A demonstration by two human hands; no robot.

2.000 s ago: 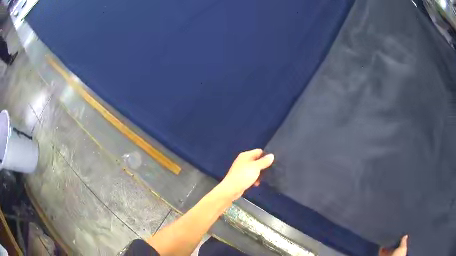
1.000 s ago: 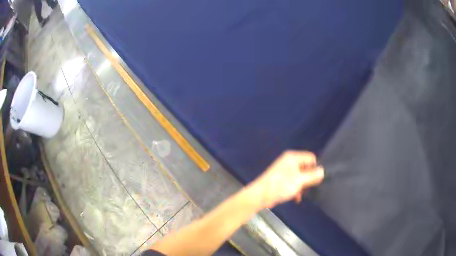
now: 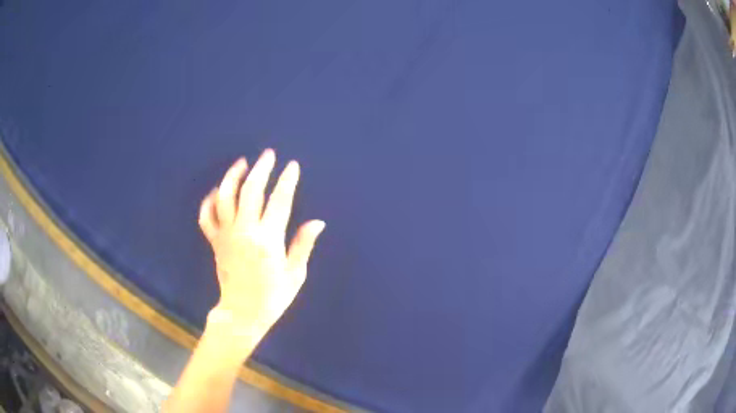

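The navy fabric ply (image 3: 452, 202) covers most of the view and lies flat with faint creases. My left hand (image 3: 257, 242) is bare, with its fingers spread, over the navy cloth near its front left edge; it holds nothing. Whether the palm touches the cloth I cannot tell. The dark grey fabric (image 3: 646, 323) lies along the right side, wrinkled, beside the curved edge of the navy. My right hand is not in view.
The orange-yellow tape strip (image 3: 144, 309) runs along the grey table edge (image 3: 105, 319) at the lower left. A bit of a white object is cut off at the left rim. Pale scraps (image 3: 50, 399) lie at the bottom left corner.
My left hand has let go of the grey fabric's edge, opened, and is now over the navy. The navy covers more of the view, and the grey's edge is farther right. The bucket is mostly out of view.
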